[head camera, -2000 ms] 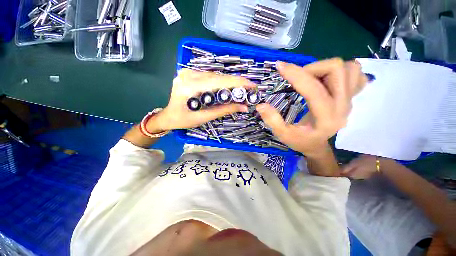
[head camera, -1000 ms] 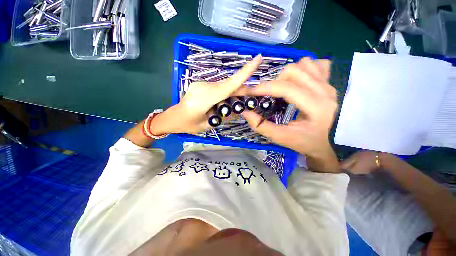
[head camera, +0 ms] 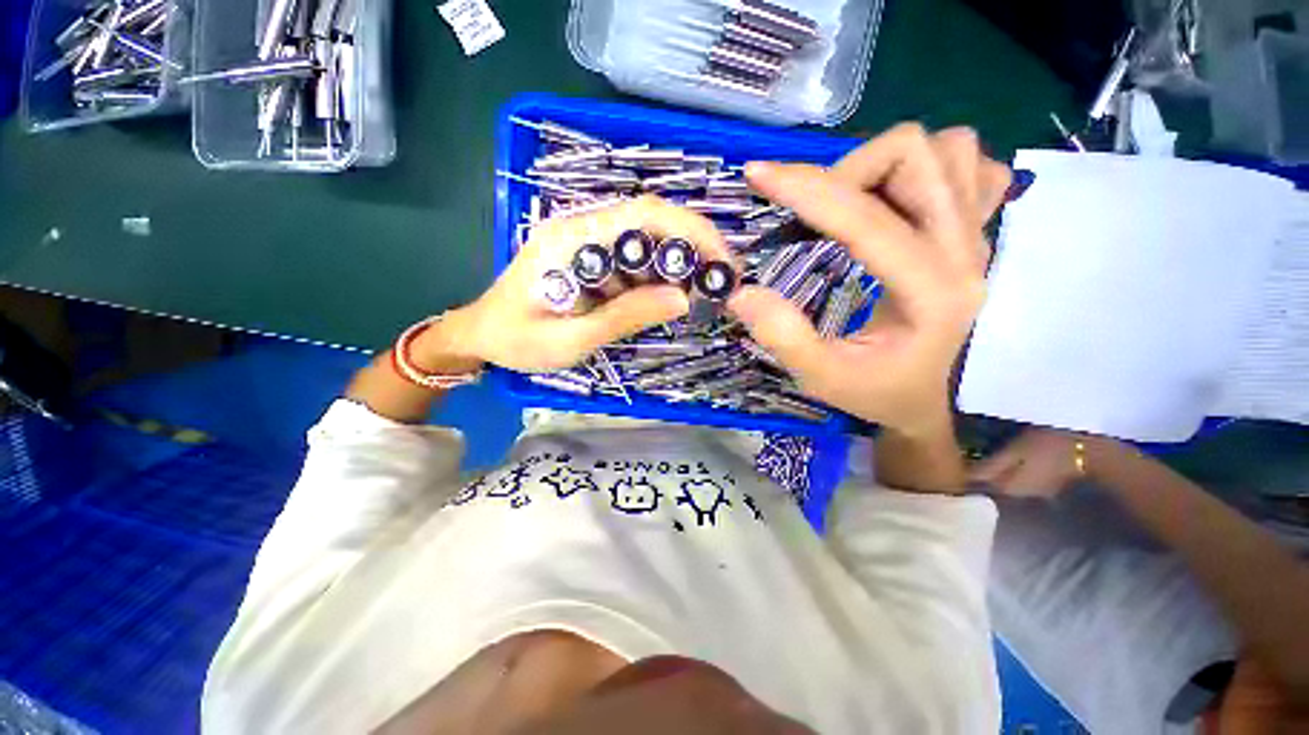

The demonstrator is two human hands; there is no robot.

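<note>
My left hand [head camera: 553,295] holds several silver metal cartridges [head camera: 633,253] in a fanned row, ends up, showing dark rings with pale centres. My right hand [head camera: 904,287] is just right of the row, thumb tip close to the rightmost cartridge, index finger raised apart from the thumb. A dark blue end of what looks like a marker pen [head camera: 1018,184] sticks out behind its knuckles; the rest is hidden. Both hands are over the blue parts tray [head camera: 505,158], heaped with loose silver cartridges.
Behind the tray stands a clear plastic box [head camera: 610,58] with parts in a row. Two clear parts boxes [head camera: 216,137] are at back left, near a small white paper square [head camera: 471,25]. Paper sheets [head camera: 1120,302] lie right. Another person's arm [head camera: 1148,503] is at lower right.
The cartridge row went right and tilted, with both hands close together, then came back left into an arched fan. My right index finger has lifted away from its thumb.
</note>
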